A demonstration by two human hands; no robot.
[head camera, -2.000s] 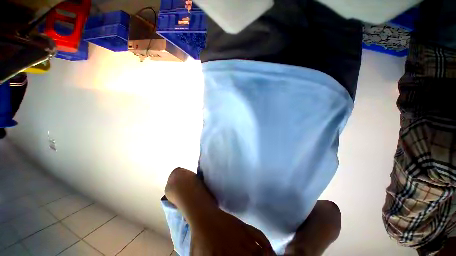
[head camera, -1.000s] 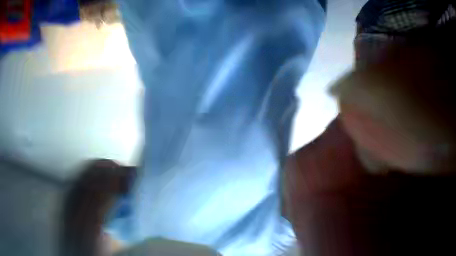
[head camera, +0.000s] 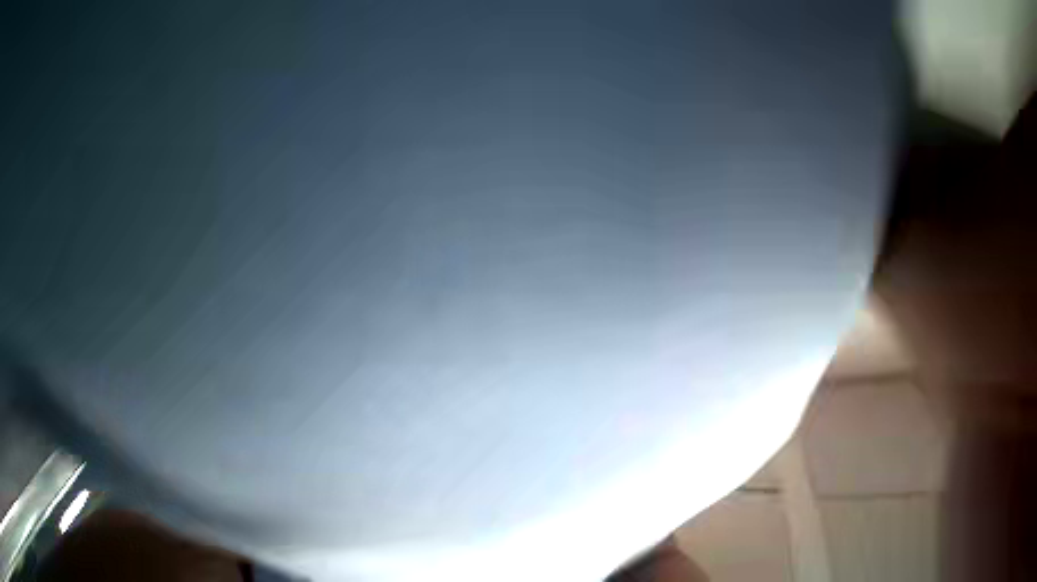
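A pale blue, smooth surface that looks like cloth fills most of the head view, very close and blurred. A blurred dark shape shows at the bottom left, cut off by the edge. A small rounded shape shows at the bottom under the cloth. A large blurred shape runs down the right side. These may be hands or arms, but I cannot tell whose, nor make out my left or right hand. No held part can be made out.
Pale floor tiles show at the lower right. A shiny, curved, clear or metallic edge is at the lower left. A pale greenish-white patch is at the upper right.
The blue cloth has grown to fill most of the view. The blue crates, red item and checked clothing have left it. Floor tiles now show at the lower right.
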